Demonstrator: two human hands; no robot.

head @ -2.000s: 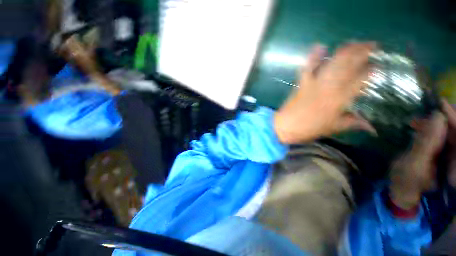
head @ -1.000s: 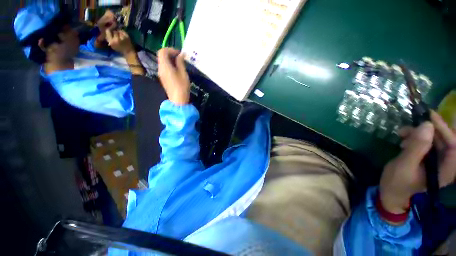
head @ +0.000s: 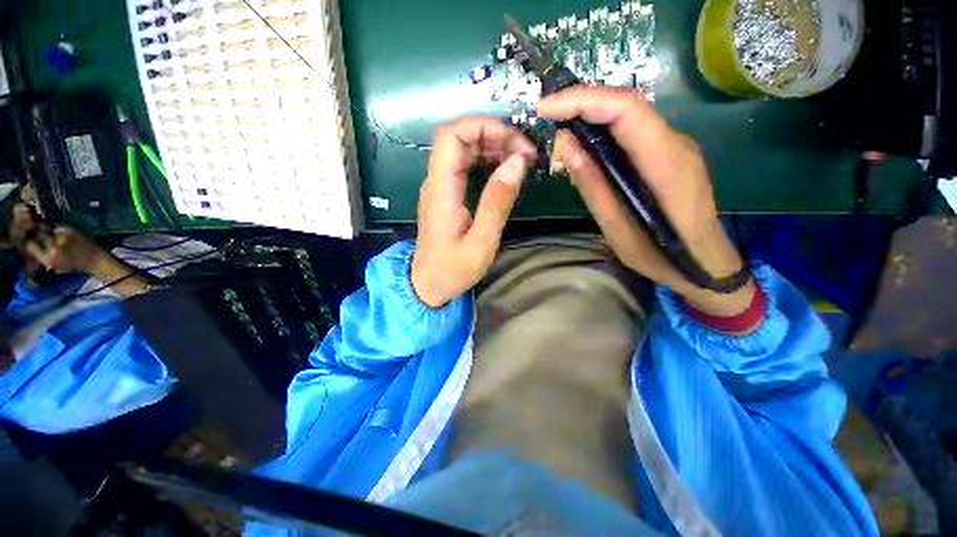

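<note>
My right hand (head: 656, 184) is closed around the black handle of a soldering iron (head: 619, 168). The iron's tip points up and left over the block of small green circuit boards (head: 619, 47). My left hand (head: 462, 210) is beside the boards' near left edge, thumb and forefinger close together. A tiny dark piece may be at its fingertips, but I cannot tell whether it is held. The hands partly hide the near boards. The white component tray (head: 247, 126), with rows of small dark and tan pieces, lies to the left.
A yellow-rimmed tub (head: 719, 52) of silvery shavings stands at the back right. Green-handled cutters (head: 142, 168) lie left of the tray. Thin wire curves over tray and bench mat. Dark board stacks (head: 273, 299) are below the tray. Another person's hands (head: 68, 252) work at far left.
The view has swung right and levelled. My left hand has come from near the green cutters to the boards. The iron has stayed in my right hand, its tip by the boards.
</note>
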